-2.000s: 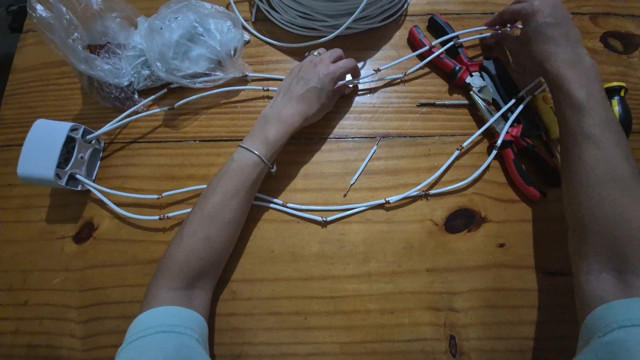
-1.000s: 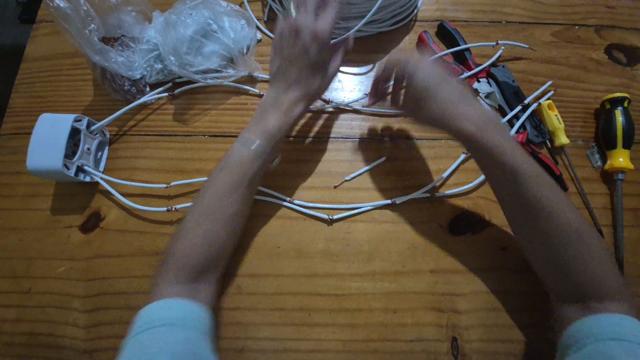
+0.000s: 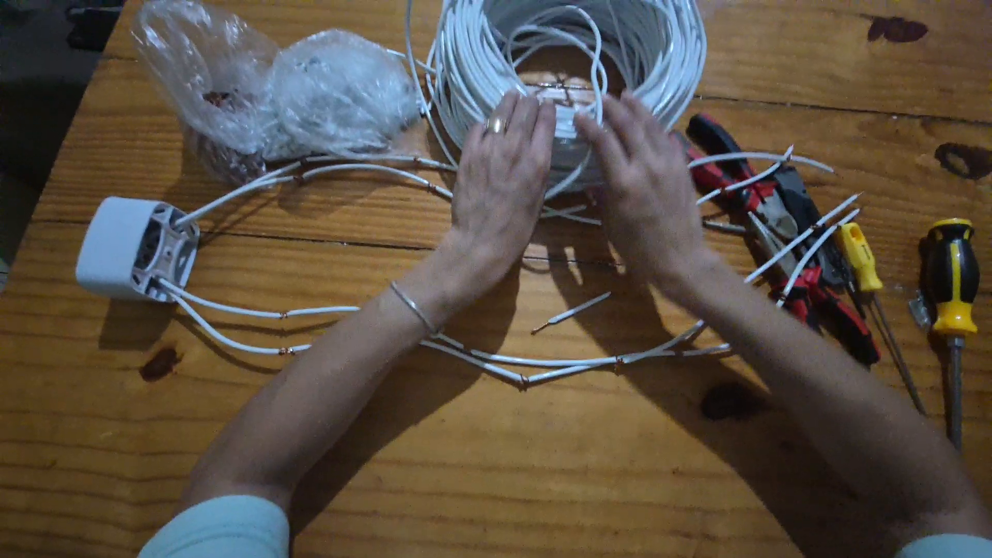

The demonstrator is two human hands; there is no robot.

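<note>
A large coil of white electrical cable (image 3: 473, 77) lies at the top centre. My left hand (image 3: 504, 170) and my right hand (image 3: 643, 178) rest on its near side, fingers forward; whether they grip it cannot be told. Below them, spliced white wires (image 3: 558, 362) with bare copper joints curve across the table. At the left their ends enter a white plastic housing (image 3: 116, 248). More spliced wires (image 3: 372, 168) pass behind my left hand. A short piece of white wire (image 3: 577, 308) with a bare copper end lies between my forearms.
Clear plastic bags (image 3: 341, 93) sit at the upper left on the wooden table (image 3: 496, 480). Red-and-black pliers (image 3: 841, 318) lie right of my right hand, under some wire ends. Beside them are a small yellow-handled screwdriver (image 3: 859, 256) and a larger black-and-yellow screwdriver (image 3: 953, 287).
My right hand has come left from the wire ends near the pliers to the cable coil. My left hand has left the upper wires. More of the coil shows.
</note>
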